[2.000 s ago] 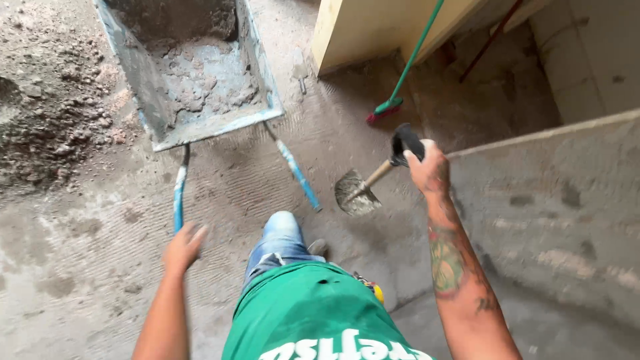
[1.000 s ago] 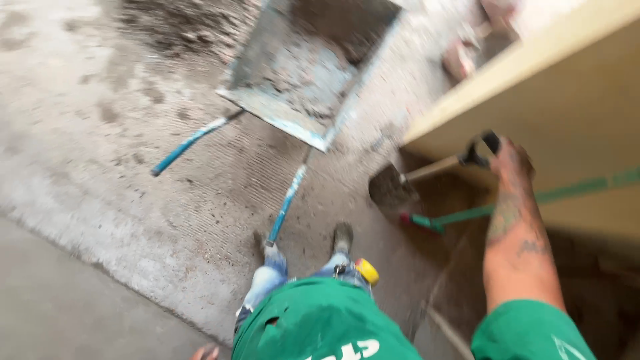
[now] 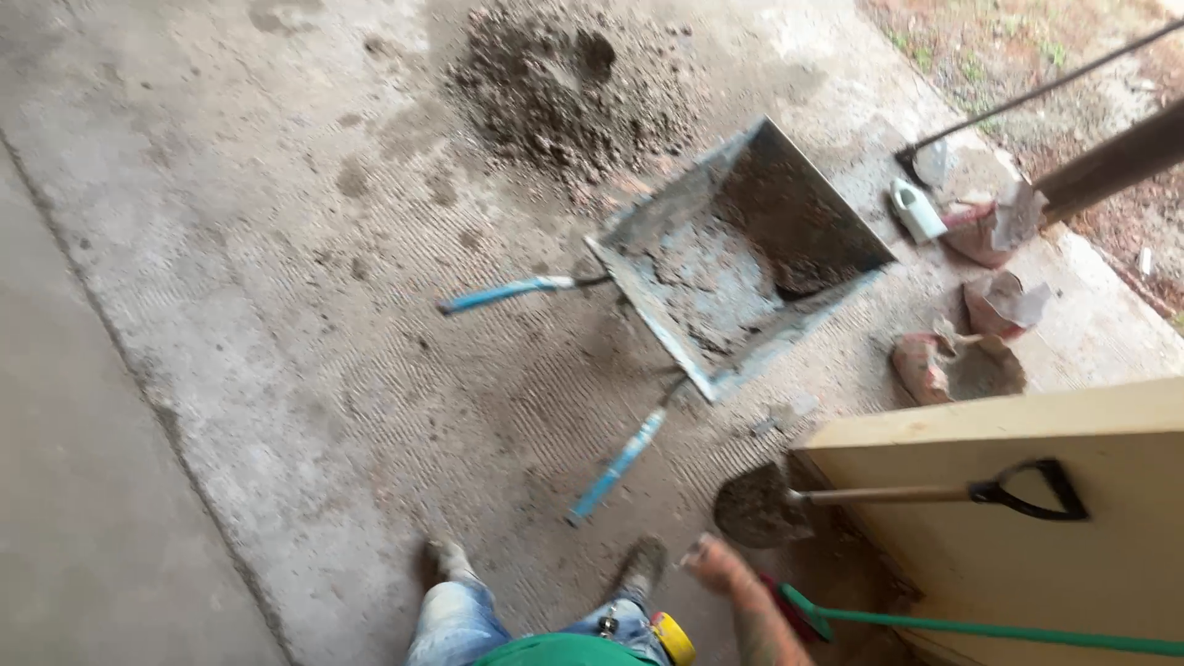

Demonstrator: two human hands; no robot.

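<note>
My right hand [image 3: 714, 562] hangs at the lower middle, apart from any tool, its fingers blurred and partly curled. Just above and to its right, a shovel [image 3: 888, 497] with a wooden shaft and black D-shaped handle leans against the low cream wall, its blade caked with mortar. Close to that hand, a broom with a green handle [image 3: 999, 631] and reddish head also rests by the wall. A wheelbarrow [image 3: 680, 347] stands ahead, its blue handles pointing towards my legs, its metal tray smeared with wet mortar. My left hand is out of view.
A mortar heap [image 3: 578, 102] lies on the concrete beyond the wheelbarrow. Torn cement bags [image 3: 957, 365], a white container [image 3: 916, 211] and a post [image 3: 1115, 165] stand at the right, near the slab's edge. The cream wall [image 3: 1008, 435] borders the lower right. A yellow tape measure [image 3: 673, 638] is at my waist.
My right hand has let go of the shovel, which it held by the handle in both earlier frames; the shovel now leans on the wall. My left hand has left the view, which has turned.
</note>
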